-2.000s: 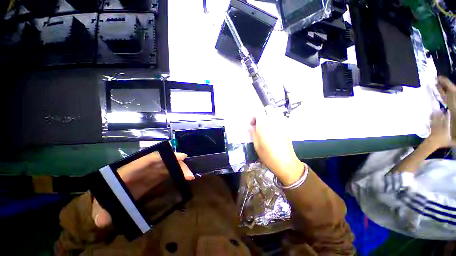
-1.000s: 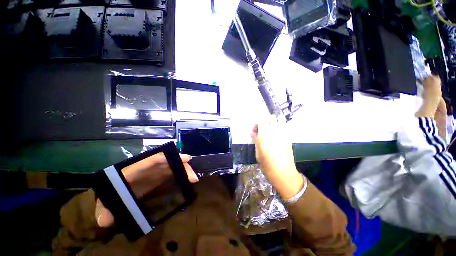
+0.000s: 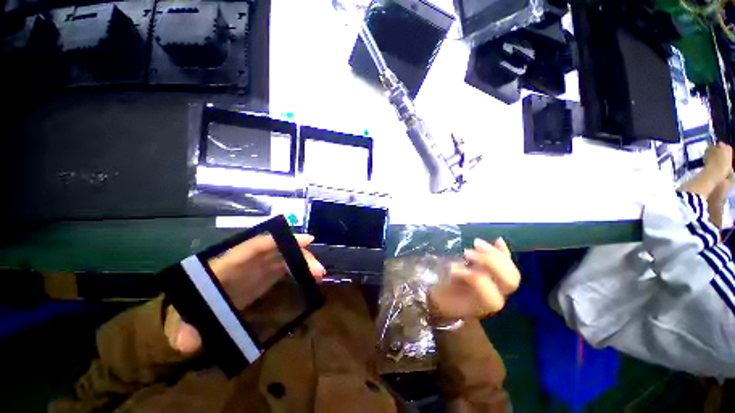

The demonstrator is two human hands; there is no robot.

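My left hand (image 3: 184, 332) holds a black front panel (image 3: 219, 300) by its edges, tilted, with a clear window and a pale strip along its lower-left side. The fingers show through the window. My right hand (image 3: 477, 282) is raised off the bench, fingers curled and somewhat blurred, beside crumpled clear film (image 3: 409, 310) at lap level. I cannot tell if it holds anything. A display unit (image 3: 346, 224) with a dark screen sits at the bench edge between the hands. Two panels in clear film, the left one (image 3: 248, 147) and the right one (image 3: 335, 155), lie behind it.
A grey-silver rod-shaped tool (image 3: 419, 139) lies on the white surface, partly over a dark-screened unit (image 3: 400, 44). Black foam trays (image 3: 201, 48) are at the left. Black blocky pieces (image 3: 548, 123) and foam slabs (image 3: 637, 81) are at the right. A person in a grey striped sleeve sits at the right.
My right hand has moved from the tool's lower end down and back, over the bench edge beside the crumpled film. My left hand still holds the panel at nearly the same tilt.
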